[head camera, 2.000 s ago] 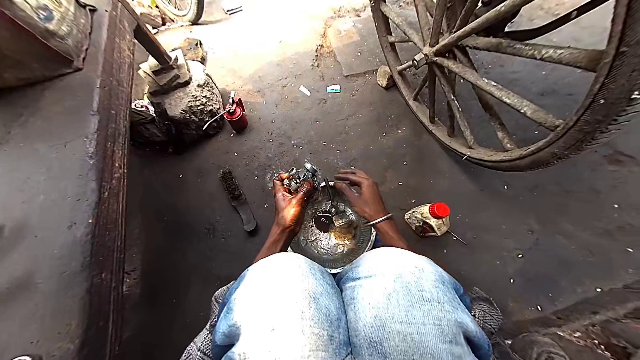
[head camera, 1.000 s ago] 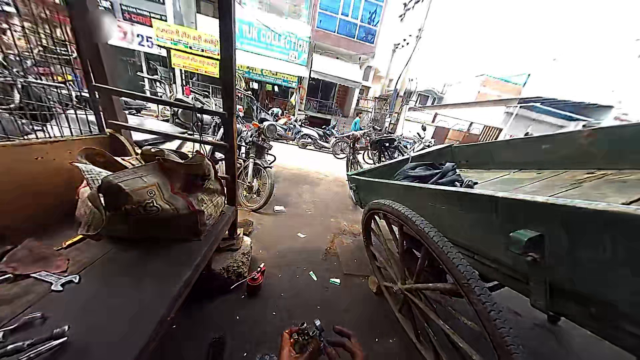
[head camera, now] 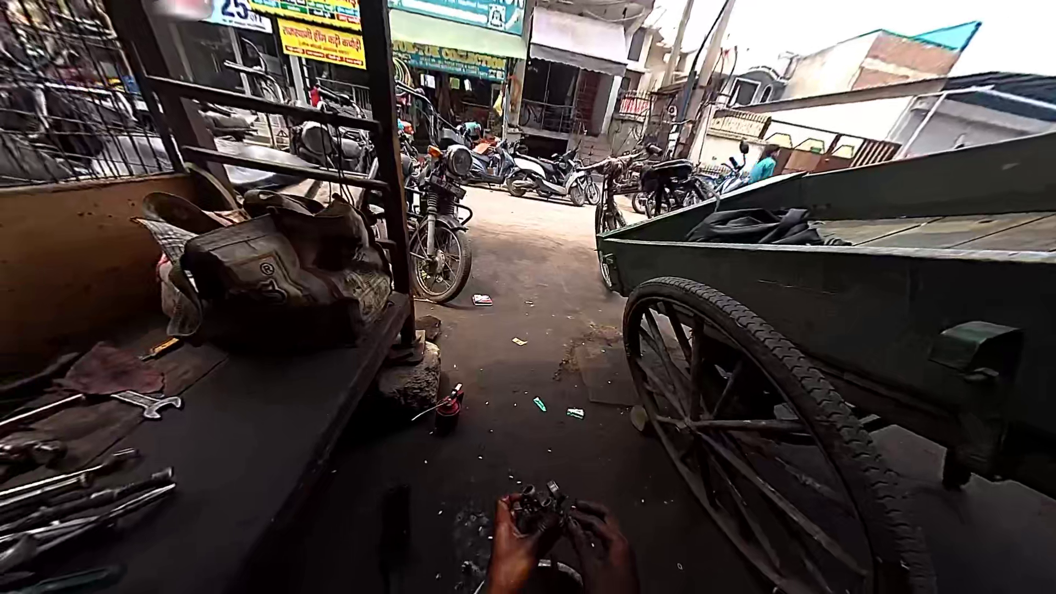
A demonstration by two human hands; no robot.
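Observation:
At the bottom middle of the head view, my left hand [head camera: 513,544] grips a small metal mechanical part [head camera: 540,505], dark with a few bright fittings. My right hand [head camera: 601,540] is against the part's right side, its fingers bent toward it; how firmly they hold it is too dark to tell. Just below the hands shows a bit of a metal basin's rim [head camera: 563,568]. A dark brush [head camera: 396,516] lies on the ground to the left. Further ahead stands a small red oil can [head camera: 448,410] with a thin spout.
On the left, a dark bench [head camera: 272,445] bears an open-ended wrench [head camera: 150,403], several long metal tools [head camera: 82,503] and a worn bag [head camera: 272,264]. A green cart [head camera: 825,289] with a large spoked wheel [head camera: 742,429] stands at the right. A motorcycle [head camera: 441,223] is parked ahead.
The view has tilted up from the ground to the street. My right hand, beside the part over the basin two seconds ago, is now against it. My left hand has kept hold of the part.

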